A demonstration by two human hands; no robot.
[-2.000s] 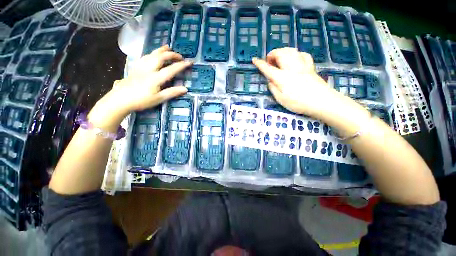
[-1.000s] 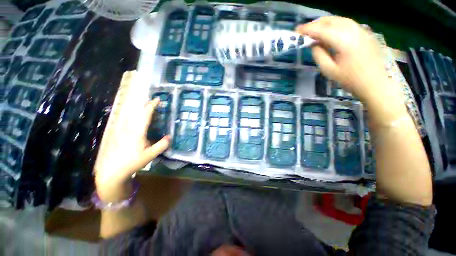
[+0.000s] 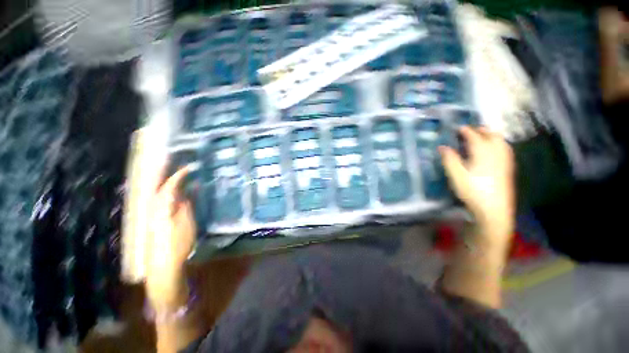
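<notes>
The view is blurred. The clear-whitish blister tray point(image 3: 386, 214) lies in front of me with teal-blue phone housings point(image 3: 308, 169) in two upright rows and sideways pockets between. A white die-cut adhesive sheet point(image 3: 345, 54) with two rows of dark marks lies slanted across the upper row and a sideways housing. My left hand point(image 3: 174, 227) holds the tray's near left edge, fingertips over the rim. My right hand point(image 3: 481, 176) holds the near right edge, thumb and fingers over the end housings. Neither hand touches the sheet.
Stacked filled trays point(image 3: 34, 158) with black shiny edges stand at the left, more trays point(image 3: 576, 89) at the right. Pale backing strips lie beside the tray's right point(image 3: 503, 76) and left point(image 3: 134, 214) sides. A white fan point(image 3: 100, 27) is at the upper left. Part of another person's arm point(image 3: 612, 52) shows at the right edge.
My right hand has let go of the adhesive sheet, which now lies on the upper part of the tray, and has moved down to the tray's right edge. My left hand stays at the left edge.
</notes>
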